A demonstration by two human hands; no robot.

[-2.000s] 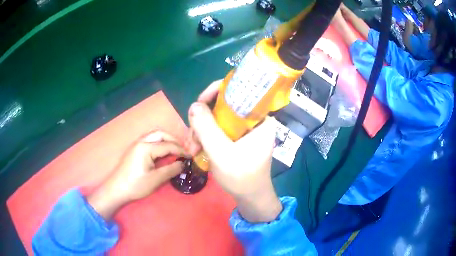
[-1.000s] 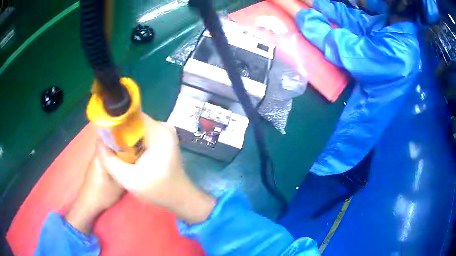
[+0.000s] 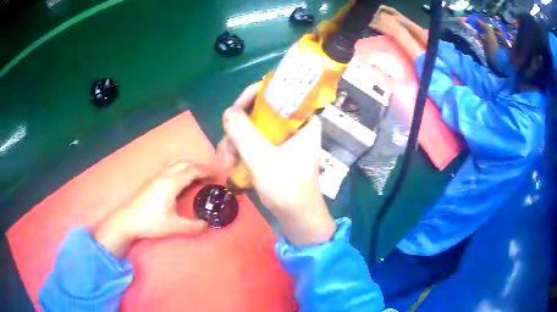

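A round black unit lies on the salmon-red work mat. My left hand curves around the unit's left side, thumb below and fingers above, holding it on the mat. My right hand is closed around the thick yellow-orange electric screwdriver. The driver is tilted, its lower end beside the unit's upper right edge. Its tip is small and I cannot tell whether it touches the unit.
The white-grey screw feeder stands right of the mat, partly behind the driver, with a clear bag beside it. More black units sit on the green surface. A black cable crosses at right. A person in blue works at another red mat.
Compared with one second ago, the driver has swung from upright to tilted, and the view has shifted. The unit, hidden then, now shows beside my left hand.
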